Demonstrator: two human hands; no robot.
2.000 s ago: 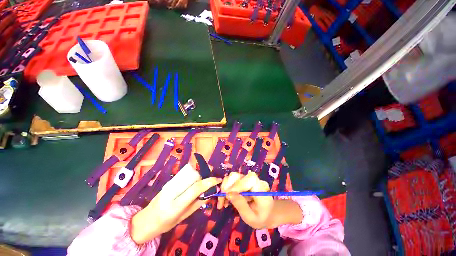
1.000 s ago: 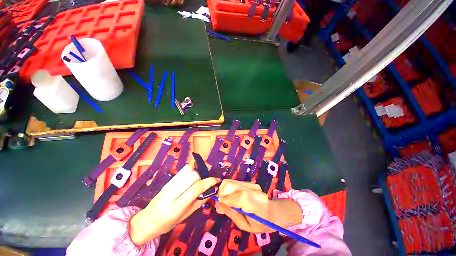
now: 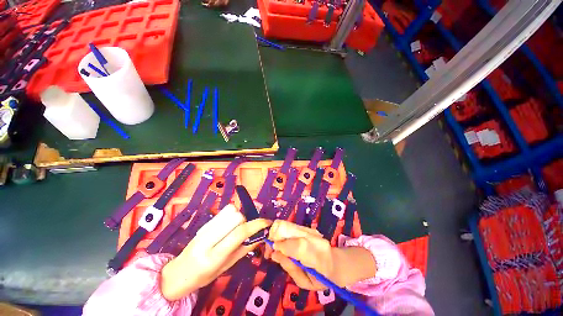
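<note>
My left hand (image 3: pixel 210 247) is closed on a dark watch (image 3: pixel 256 236), its black strap standing up above the fingers. My right hand (image 3: pixel 308 253) holds a thin blue stick tool (image 3: pixel 327 282), its tip at the watch case and its long end slanting down right over the pink sleeve. Both hands are close together at the watch. Under them lies an orange-red watch tray (image 3: pixel 133 192) with several dark purple and black strapped watches laid slantwise, with red, white or pink square tags.
A raised green board (image 3: pixel 185 49) behind the tray bears a white cup (image 3: pixel 126 92) with blue sticks, a white bottle (image 3: pixel 73 117), loose blue sticks (image 3: pixel 200 110), a metal clip (image 3: pixel 229 129) and an empty red tray (image 3: pixel 123 37). A metal post and blue racks (image 3: pixel 500 157) stand at right.
The blue stick has swung from nearly level to slanting down right, with its tip at the watch case. The right hand has turned with it. The left hand has hardly moved.
</note>
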